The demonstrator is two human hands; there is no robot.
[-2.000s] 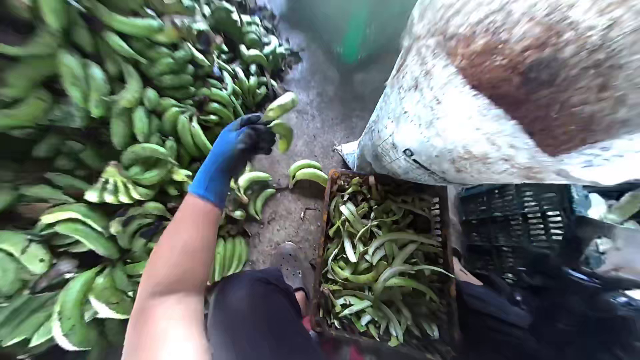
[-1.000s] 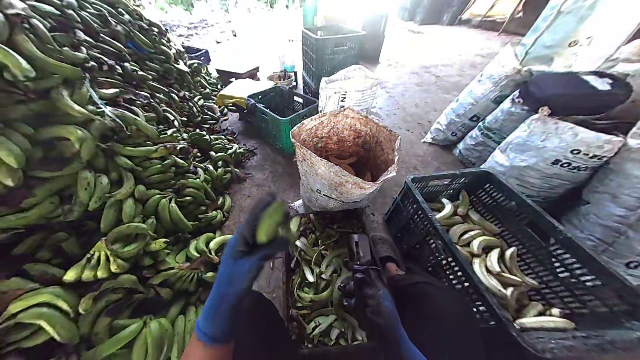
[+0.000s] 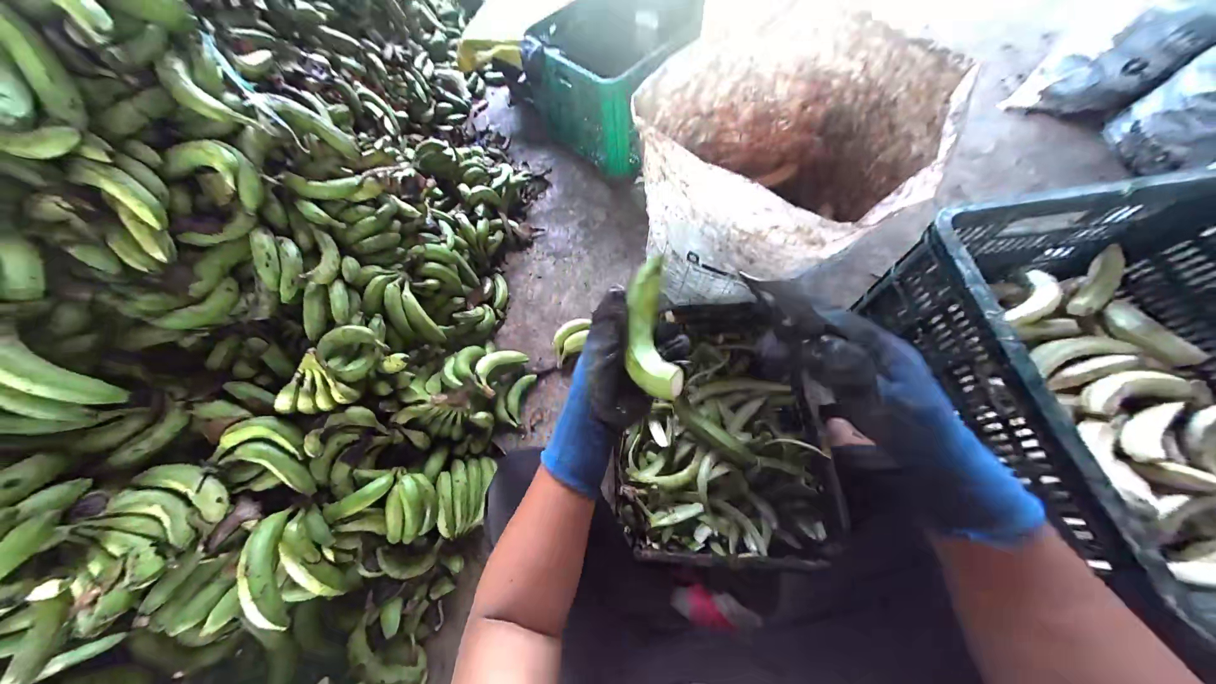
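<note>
My left hand (image 3: 617, 366), in a blue glove with a dark palm, is closed around a green plantain (image 3: 646, 332) held nearly upright, its pale cut end pointing down. To the right, my right hand (image 3: 836, 361), gloved alike, grips a dark flat tool (image 3: 779, 294), probably a knife; blur hides its exact shape. Beneath both hands is a crate (image 3: 731, 560) filled with green plantain peels (image 3: 703, 475).
A great heap of green plantains (image 3: 285, 285) covers the left side. An open, stained sack (image 3: 703, 209) stands ahead, beside a green crate (image 3: 594, 114). At right, a dark plastic crate (image 3: 988, 285) holds peeled plantains (image 3: 1130, 380). Filled sacks (image 3: 1130, 66) lie beyond.
My left hand has come from over the heap to above the peel crate, still with a plantain. My right hand, out of sight two seconds ago, is now raised beside it. The view has shifted.
</note>
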